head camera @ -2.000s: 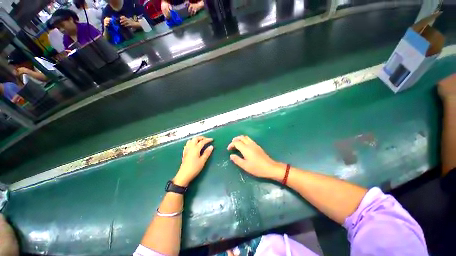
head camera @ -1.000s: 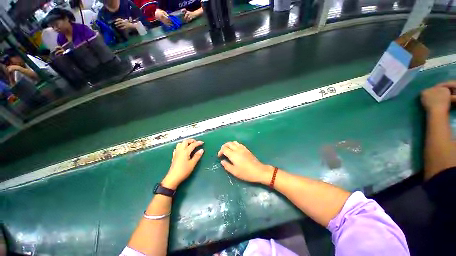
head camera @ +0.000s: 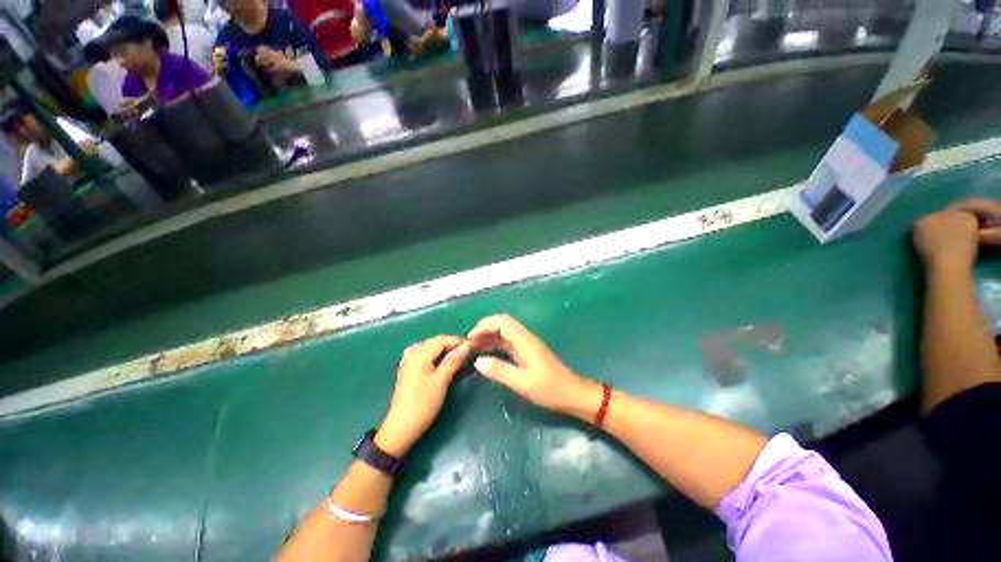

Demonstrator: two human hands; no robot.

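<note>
My left hand (head camera: 425, 386), with a black watch and a pale bracelet at the wrist, rests over the green bench top (head camera: 637, 318). My right hand (head camera: 520, 362), with a red bracelet at the wrist, is beside it. The fingertips of both hands meet, with the fingers curled and not closed into fists. I see no item in either hand. An open white and light blue retail box (head camera: 862, 173) with brown cardboard inside stands tilted at the bench edge strip (head camera: 483, 277), far to the right of my hands.
Beyond the strip runs a dark green conveyor belt (head camera: 439, 225). At the right edge, another person's forearm (head camera: 949, 296) and hands rest on the bench. Across the line, several people sit at work near dark upright bins (head camera: 203, 137). A metal post rises behind the box.
My hands were apart on the bench, and now their fingertips touch. My left hand has moved right towards my right hand. The neighbour's hands have come further into view.
</note>
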